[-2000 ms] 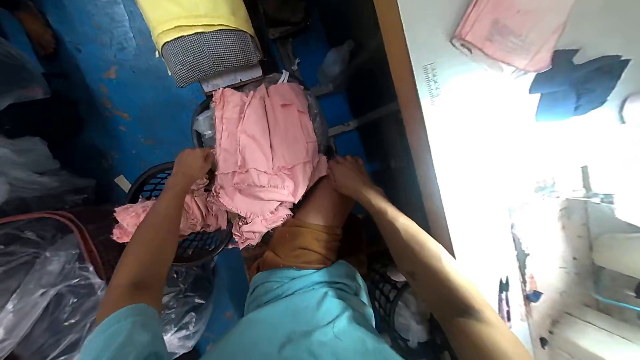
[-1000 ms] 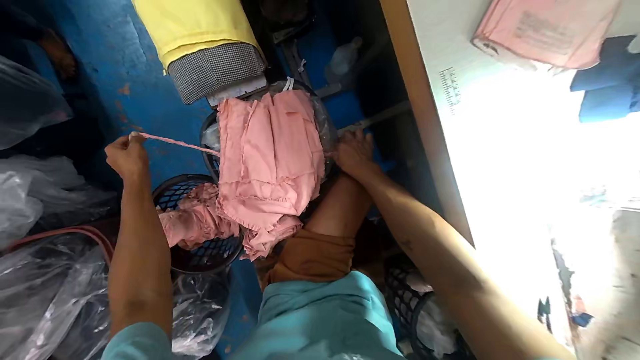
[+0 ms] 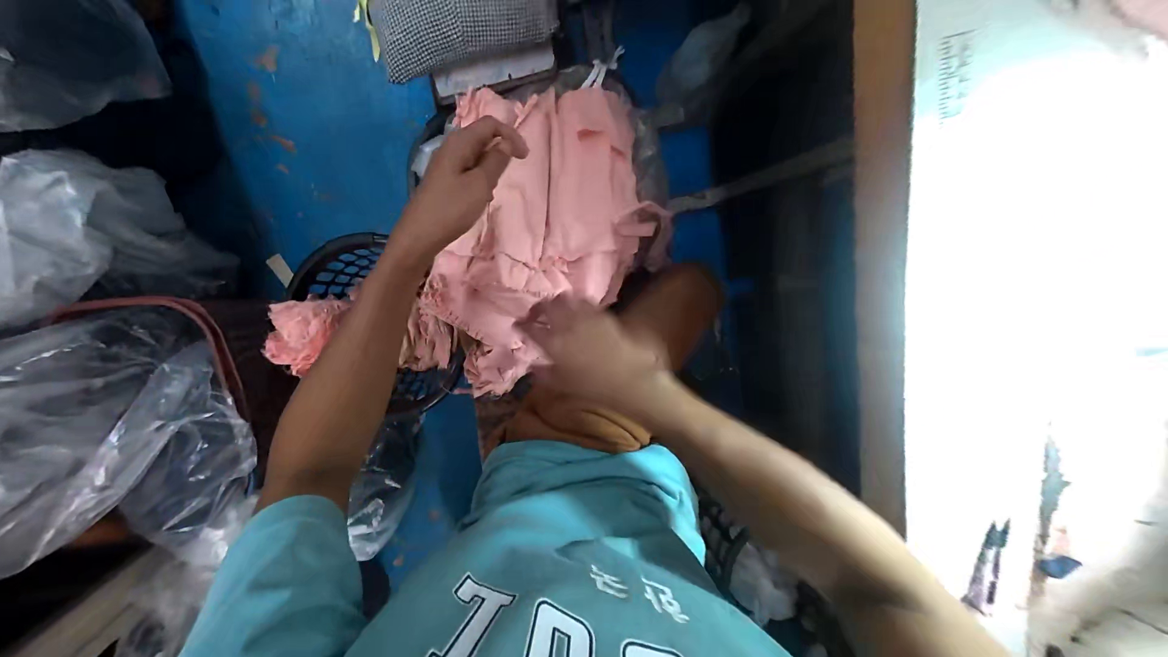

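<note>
Pink fabric pieces [image 3: 593, 201] lie stacked over a dark basket in front of me, with frayed, gathered edges toward my lap. Over the upper left of the stack is my left hand [image 3: 470, 173], its fingers curled; whether it holds a thread or strip cannot be told. My right hand [image 3: 593, 351], blurred, is at the lower edge of the pink fabric near my thigh, and its grip is unclear. More bunched pink fabric [image 3: 306, 333] hangs over a black plastic basket [image 3: 338, 251], partly hidden behind my left forearm.
Clear plastic bags [image 3: 82, 438] fill the left side. Folded checked fabric [image 3: 465, 32] lies beyond the pink stack. A white tabletop [image 3: 995, 274] with a wooden edge [image 3: 883, 274] runs along the right. The floor [image 3: 319, 137] is blue with worn patches.
My left hand has moved from out at the left, where it held a pink strip taut, to above the stack. My right hand has come from the stack's right side to its lower edge.
</note>
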